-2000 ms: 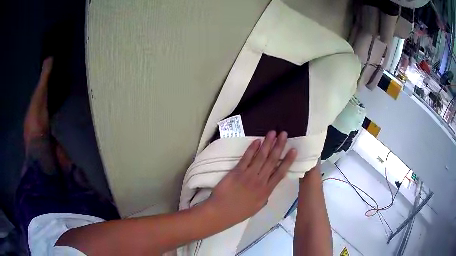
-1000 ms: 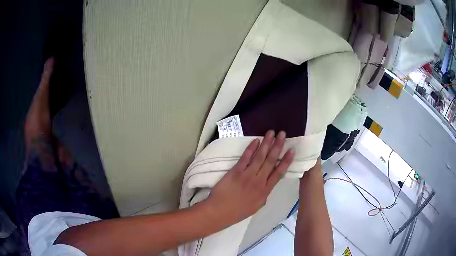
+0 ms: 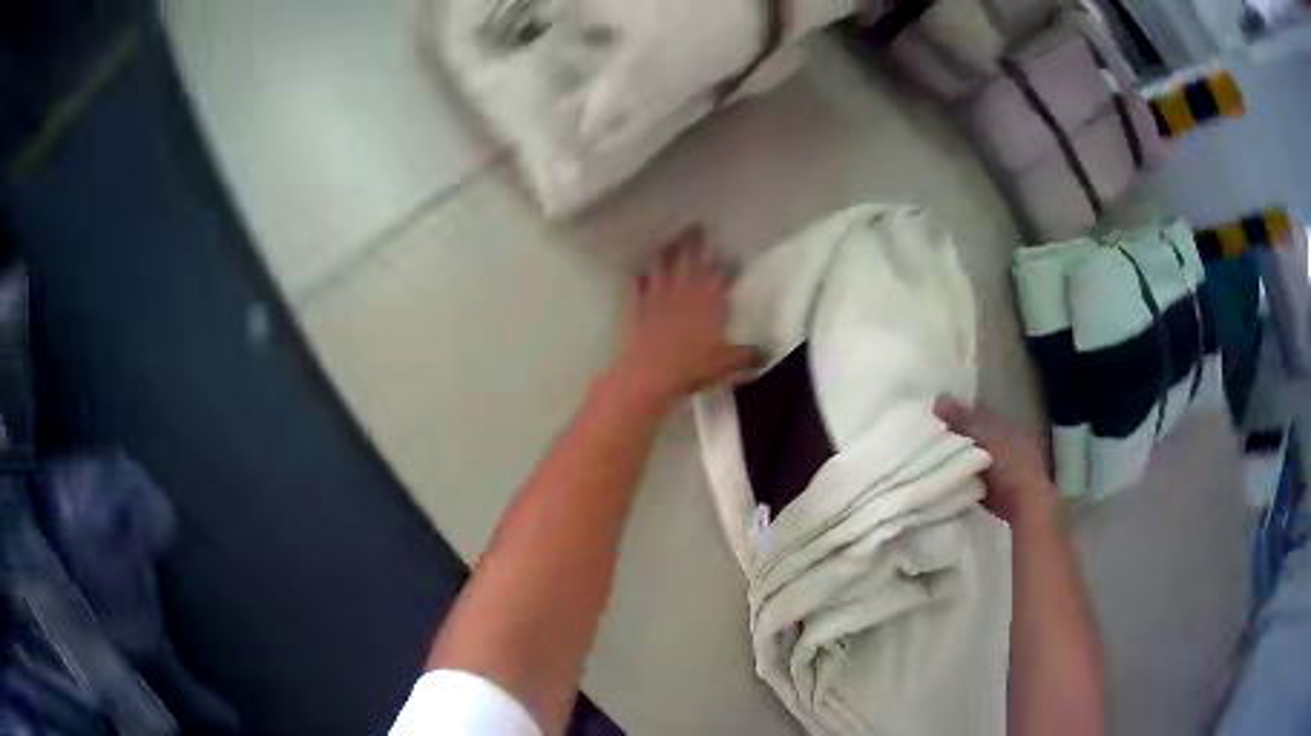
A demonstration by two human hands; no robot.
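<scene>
A cream cloth (image 3: pixel 891 324) lies partly folded on the table, its near end in thick, creased layers. A dark brown panel (image 3: pixel 784 431) shows in its opening. A small bit of the white label (image 3: pixel 761 521) shows at the panel's near left edge, blurred. My left hand (image 3: pixel 683 319) is open, fingers spread and holding nothing, at the cloth's upper left edge. My right hand (image 3: pixel 999 457) grips the right side of the folded layers; some of its fingers are hidden by the cloth.
The beige table (image 3: pixel 431 345) curves along the left above a dark floor (image 3: pixel 273 503). A cream bundle (image 3: pixel 633 86) lies at the far side. Mauve-grey tied bundles (image 3: pixel 1057 122) and a mint bundle with a black stripe (image 3: pixel 1107 345) are at the right.
My left hand has lifted off the folded layers and moved to the upper left. The view has shifted, showing the far bundle. The brown opening looks narrower and the layers more bunched.
</scene>
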